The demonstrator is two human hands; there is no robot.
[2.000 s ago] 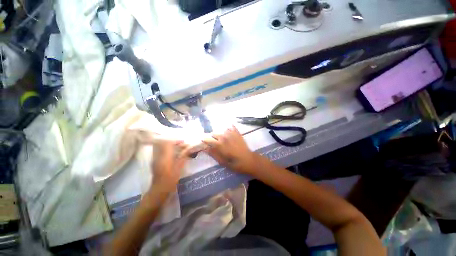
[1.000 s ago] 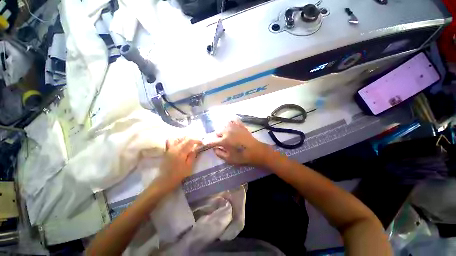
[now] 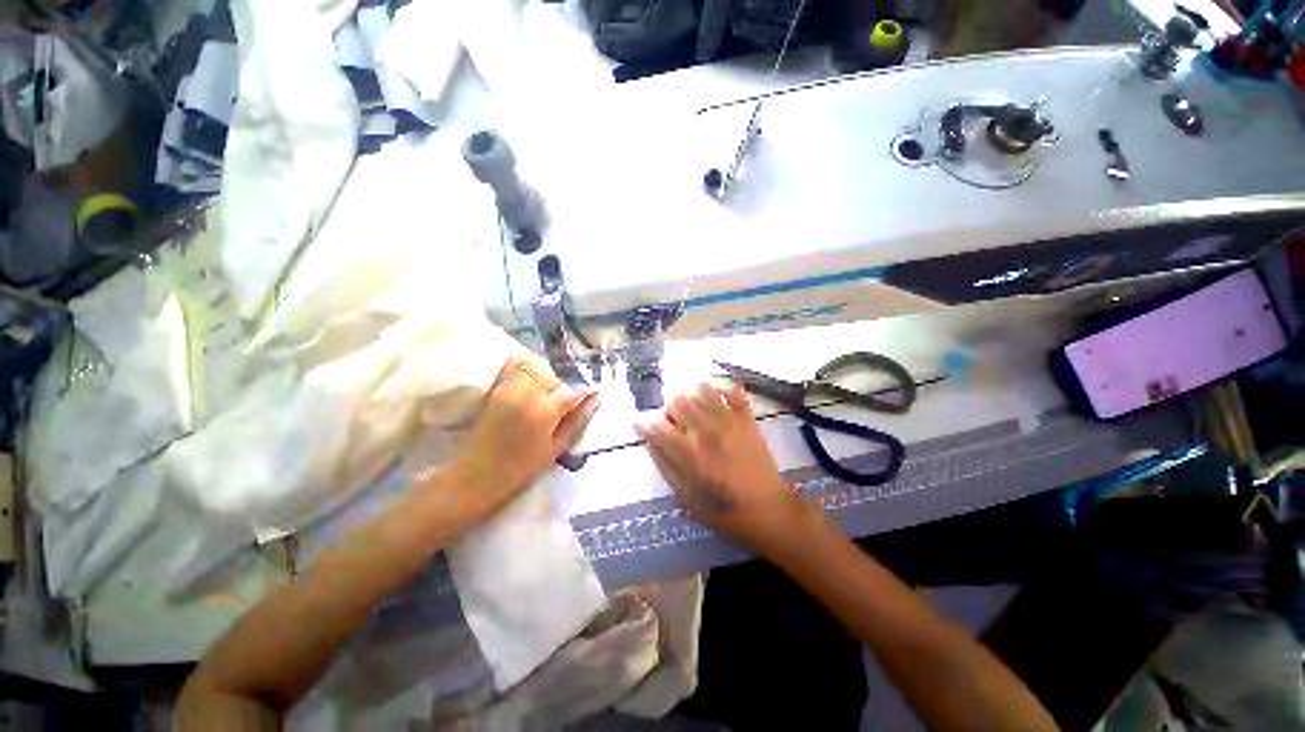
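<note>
The white cloth (image 3: 329,429) lies heaped left of the needle, and a strip of it hangs over the table's front edge. My left hand (image 3: 533,422) rests on the cloth just left of the presser foot area (image 3: 647,383), its fingertips pressed down on it. My right hand (image 3: 711,451) lies flat at the front right of the presser foot, fingers bent. What lies under its fingertips is washed out by bright light. The white sewing machine (image 3: 802,229) stands behind both hands.
Dark-handled scissors (image 3: 830,401) lie right of my right hand. A phone with a pink screen (image 3: 1181,348) lies farther right. A grey ruler strip (image 3: 930,465) runs along the front table edge. Scraps (image 3: 201,122) lie at the top left.
The view has shifted, so the machine sits lower and further right. My hands have moved apart at the presser foot. The cloth strip hangs more spread over the front edge.
</note>
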